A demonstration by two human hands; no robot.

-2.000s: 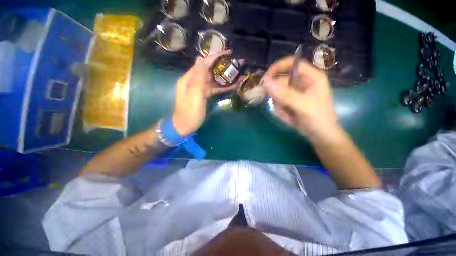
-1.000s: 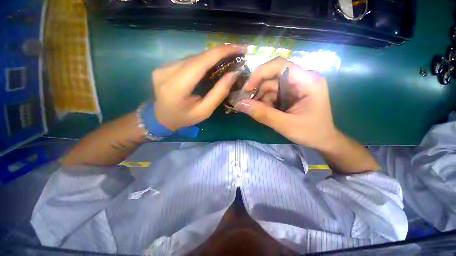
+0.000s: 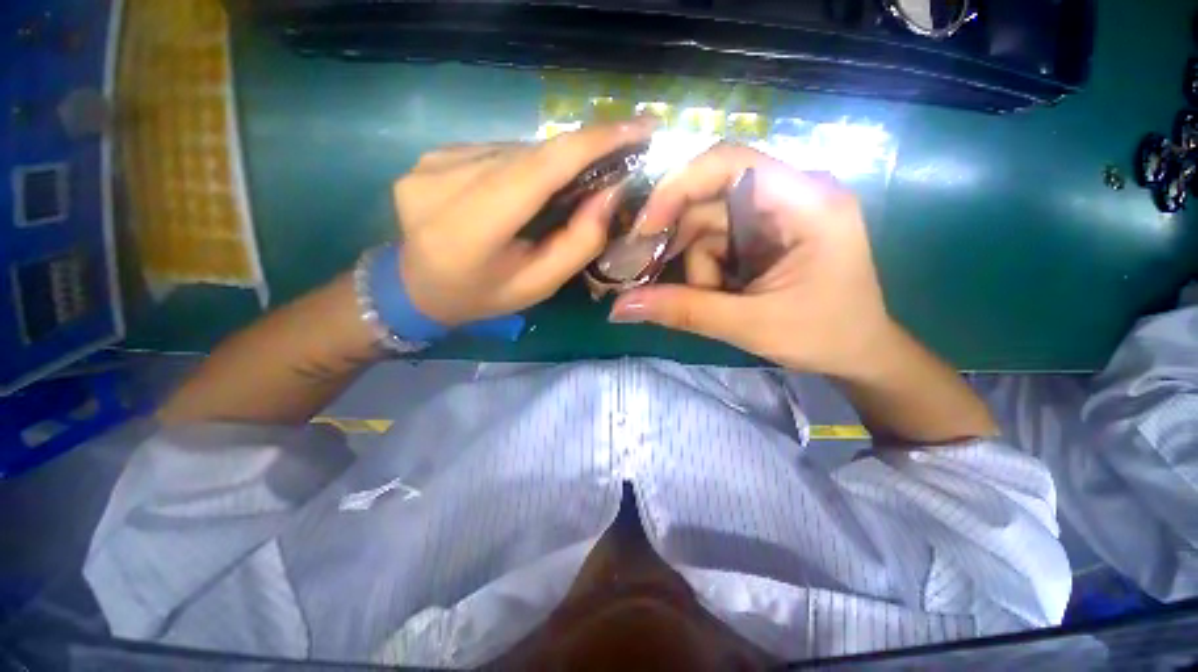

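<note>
My left hand (image 3: 493, 230), with a blue wrist strap (image 3: 401, 299) and a clear bead bracelet, holds a dark round watch module (image 3: 615, 168) between thumb and fingers. Just below it is a round metallic watch case (image 3: 633, 259) with a pale inside, close to the fingertips of both hands. My right hand (image 3: 775, 256) has its index finger at the case and its thumb beside the lower edge. Dark tweezers (image 3: 744, 217) are tucked in my right hand. The fingers hide where module and case meet.
A black tray (image 3: 683, 50) lies at the top, with a watch case (image 3: 930, 13) at its edge. A yellow gridded panel (image 3: 184, 158) and blue machine (image 3: 53, 197) stand left. Dark round parts (image 3: 1163, 171) lie right on the green surface (image 3: 972, 289). A person's striped sleeve (image 3: 1156, 433) shows at right.
Both hands have come together with module and case, lower and nearer me than two seconds ago. The tray sits higher in view. Since one second ago, my right thumb has moved down off the case.
</note>
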